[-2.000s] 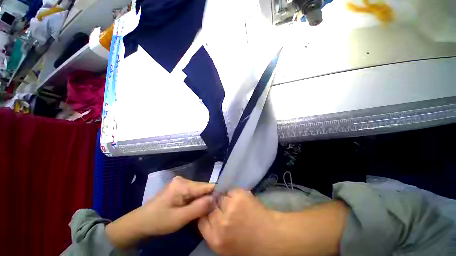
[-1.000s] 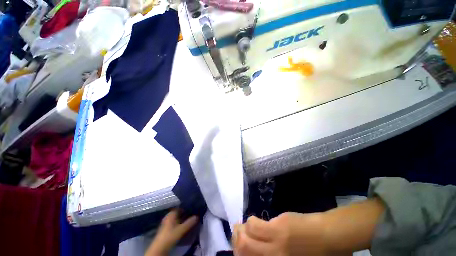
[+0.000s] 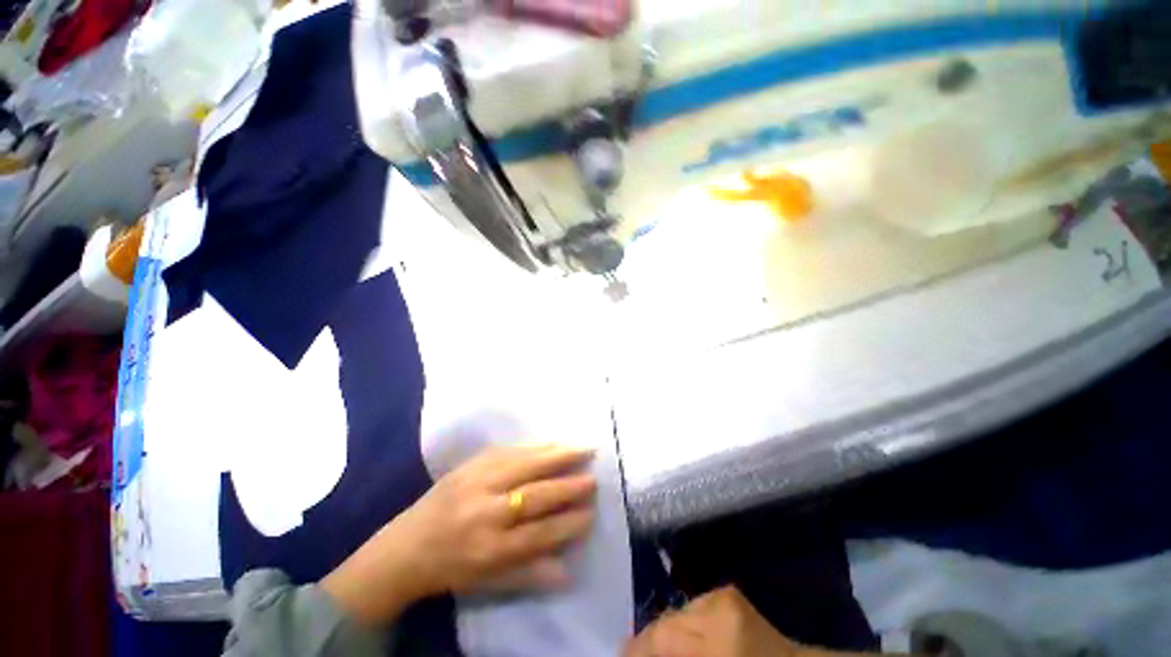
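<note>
A white garment panel (image 3: 552,603) lies over the front edge of the sewing table, its right edge running toward the needle area. My left hand (image 3: 514,520), with a ring on one finger, rests flat on this panel, fingers pointing right. My right hand (image 3: 706,629) is at the bottom edge, partly cut off, at the panel's lower right edge; its grip is unclear. A navy garment panel (image 3: 372,385) lies left of the white one, with a larger navy piece (image 3: 289,193) behind it. The presser foot area (image 3: 614,285) is ahead, blurred and glaring.
The white sewing machine head (image 3: 822,141) with a blue stripe spans the upper right. An orange-yellow thing (image 3: 777,193) shows on it. Blue tape (image 3: 132,385) runs along the table's left edge. Pink cloth (image 3: 64,398) and dark red cloth (image 3: 52,552) are at far left.
My left hand has come up from below the table edge onto the white panel. My right hand has moved lower. The navy panel has shifted left and spread out. The view has moved closer.
</note>
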